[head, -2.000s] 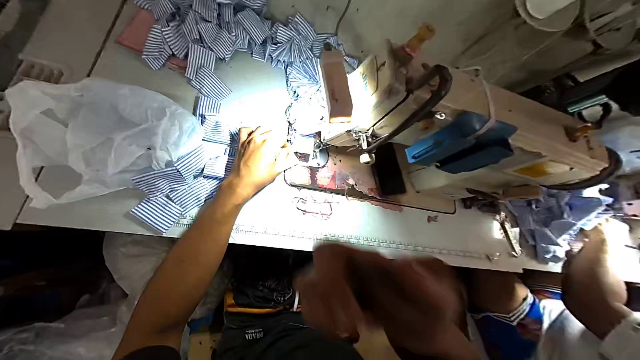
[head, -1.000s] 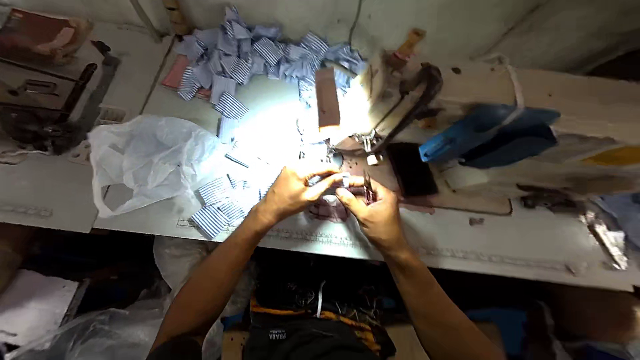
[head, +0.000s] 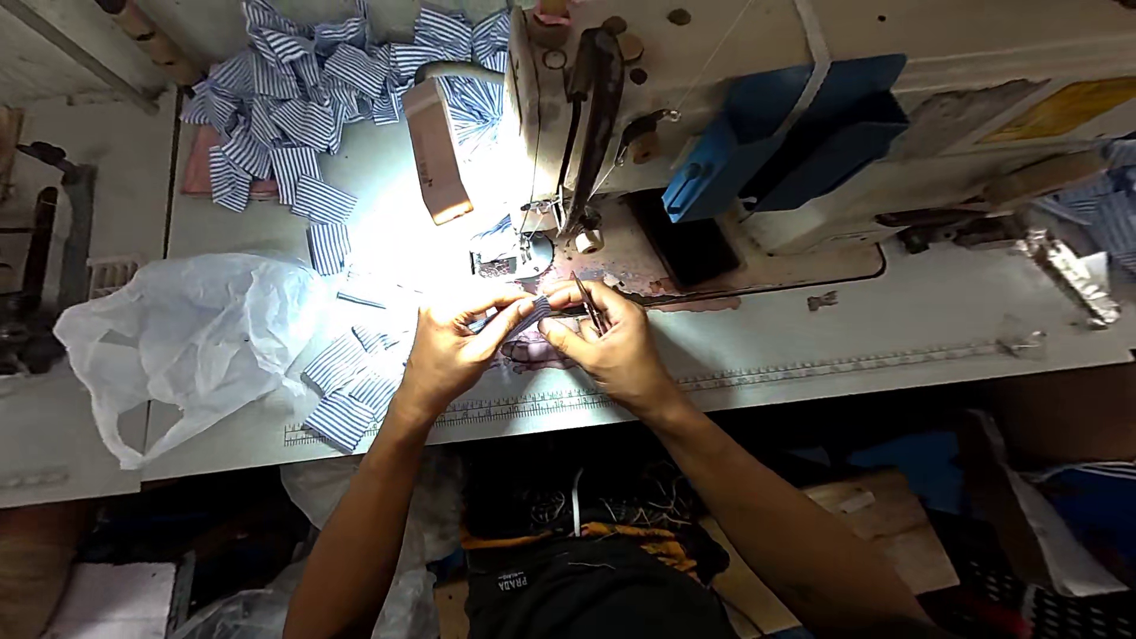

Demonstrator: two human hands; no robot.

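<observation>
Just in front of the sewing machine's presser foot (head: 535,256), my left hand (head: 457,346) pinches a small folded piece of blue-and-white striped fabric (head: 530,318). My right hand (head: 612,346) is at the other end of that piece, with thumb and forefinger close to it, and holds small metal thread snips (head: 588,306) against its fingers. Striped fabric pieces (head: 342,390) lie flat to the left of my left hand. A heap of sewn striped pieces (head: 293,98) sits behind, left of the machine head.
A white plastic bag (head: 204,328) lies on the left of the table. A dark phone-like slab (head: 688,235) rests on the machine bed, below a blue plastic holder (head: 781,133). A measuring tape (head: 763,377) runs along the front edge. More striped fabric (head: 1096,213) lies far right.
Two seconds ago my left hand lay on the table left of the needle and my right was blurred nearer my body. Both hands have since come together around the fabric in front of the needle.
</observation>
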